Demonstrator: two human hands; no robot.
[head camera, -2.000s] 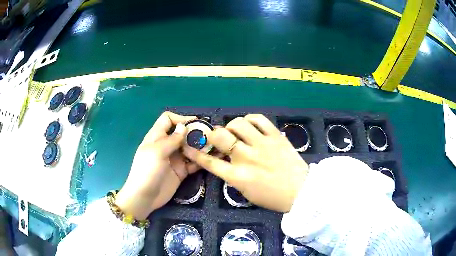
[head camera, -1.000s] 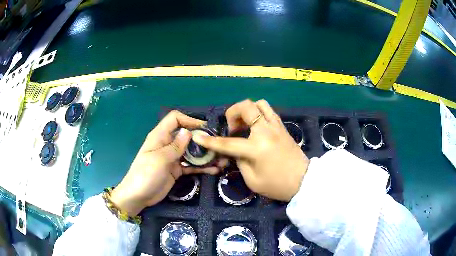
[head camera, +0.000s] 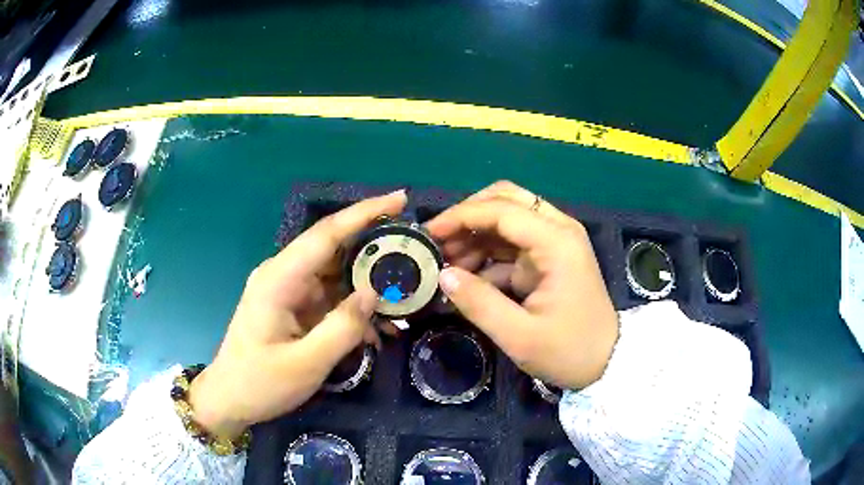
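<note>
A round unit (head camera: 395, 271) with a black rim, a beige ring on its face and a dark centre with a blue spot is held above the black foam tray (head camera: 384, 426). My left hand (head camera: 303, 313) grips it from the left, thumb at its lower left edge. My right hand (head camera: 531, 279) touches its right edge with thumb and fingers. The tray's pockets hold several round units with dark glassy faces and silver rims, one (head camera: 450, 365) just below the held unit. My hands hide part of the tray.
Several matte black discs (head camera: 117, 184) lie on a white sheet (head camera: 57, 327) at left. A pale perforated strip (head camera: 71, 76) is at upper left. A yellow-wrapped post (head camera: 791, 90) stands at upper right. Yellow tape (head camera: 417, 110) crosses the green mat. White paper (head camera: 853, 275) is at far right.
The right index finger has left the unit's face, and the right thumb now rests at its edge. The beige ring shows fully. The view has shifted slightly.
</note>
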